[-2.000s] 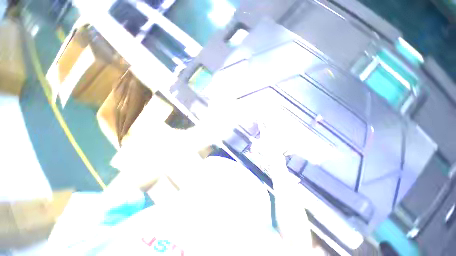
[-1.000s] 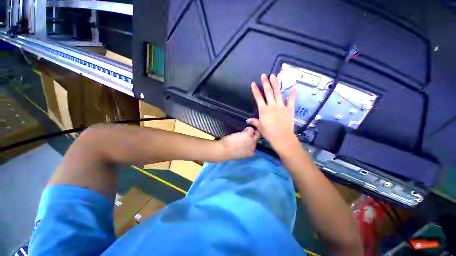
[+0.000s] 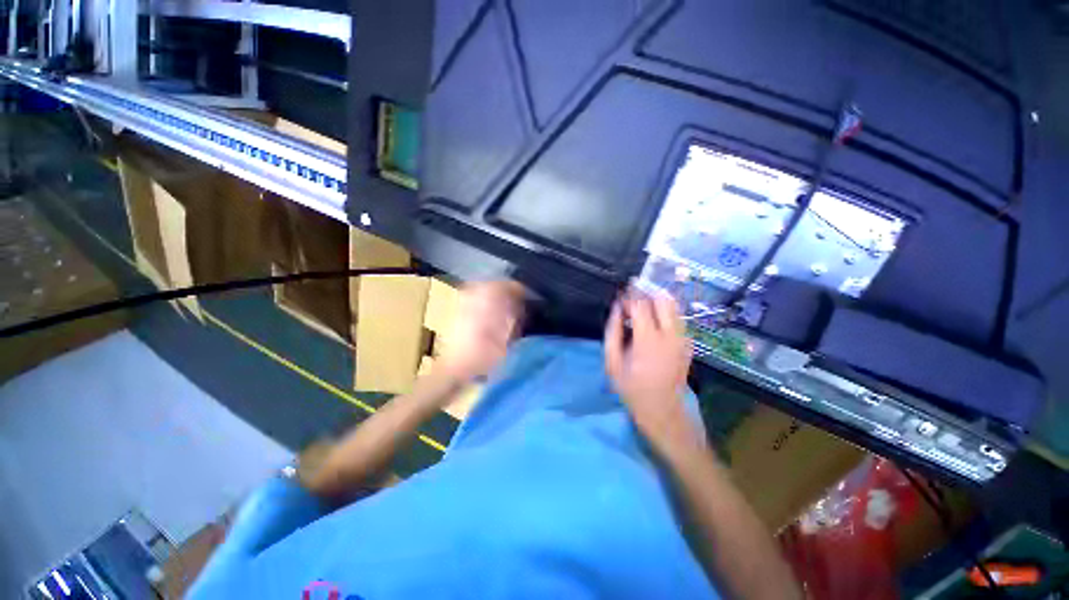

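The television's black rear cover point(image 3: 563, 152) lies back side up, with raised ribs and a rectangular opening showing the silver chassis plate point(image 3: 715, 223). My left hand point(image 3: 483, 326) is blurred at the cover's lower left edge; whether it holds anything is unclear. My right hand point(image 3: 652, 349) has bent fingertips at the lower edge, just below the opening; what is under them is hidden. Thin pale wires point(image 3: 703, 313) run beside those fingertips. The green main board point(image 3: 729, 342) shows right of them. A long black ribbed speaker unit point(image 3: 926, 363) lies along the lower right edge.
A silver conveyor rail point(image 3: 211, 131) runs at upper left. Open cartons point(image 3: 390, 328) stand below it, left of the television. A black cable point(image 3: 211, 288) crosses the left side. A red plastic bag point(image 3: 862, 516) and a brown carton point(image 3: 780, 457) are below the set at lower right.
My left hand has moved left, away from my right hand. My right hand has come down off the opening to the lower edge, its fingers now bent. More chassis plate and green board show.
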